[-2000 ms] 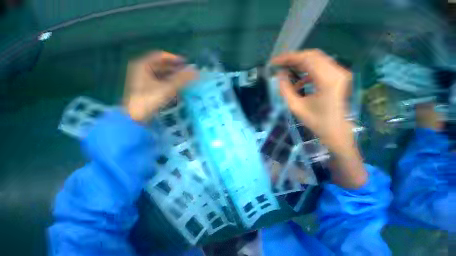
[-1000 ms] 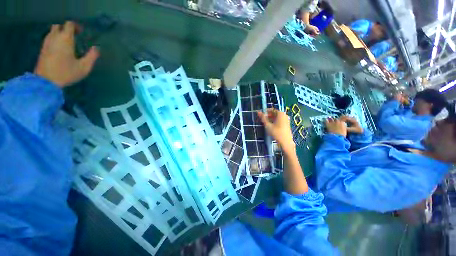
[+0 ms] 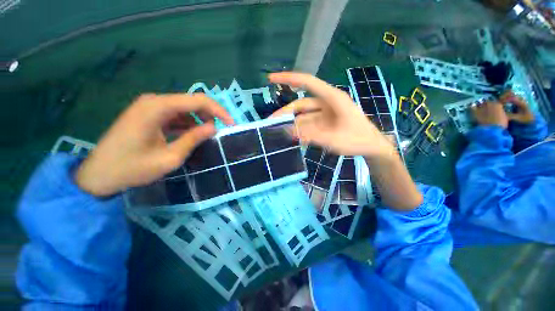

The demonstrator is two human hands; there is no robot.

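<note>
A loaded sheet (image 3: 243,159) with rows of black squares and thin light lines is held up in front of me, lying roughly level across the view. My left hand (image 3: 152,143) pinches its upper edge, thumb and fingers together near the sheet's middle. My right hand (image 3: 335,118) is at the sheet's right end, its thumb side at the upper corner and its index finger raised. Below the sheet lie heaped light blue empty liners (image 3: 292,225). More loaded sheets (image 3: 372,100) lie to the right, partly behind my right hand.
A grey metal post (image 3: 319,39) stands beyond my hands. Yellow-edged frames (image 3: 420,111) lie loose on the green belt (image 3: 243,48) at the right. Another worker's hands (image 3: 502,111) work at the far right beside light blue liners (image 3: 453,76) and a black scrap pile (image 3: 496,73).
The loaded sheet has been lifted from the pile at the right and now lies across both hands' reach. My left hand has come in from the far left and taken hold of it.
</note>
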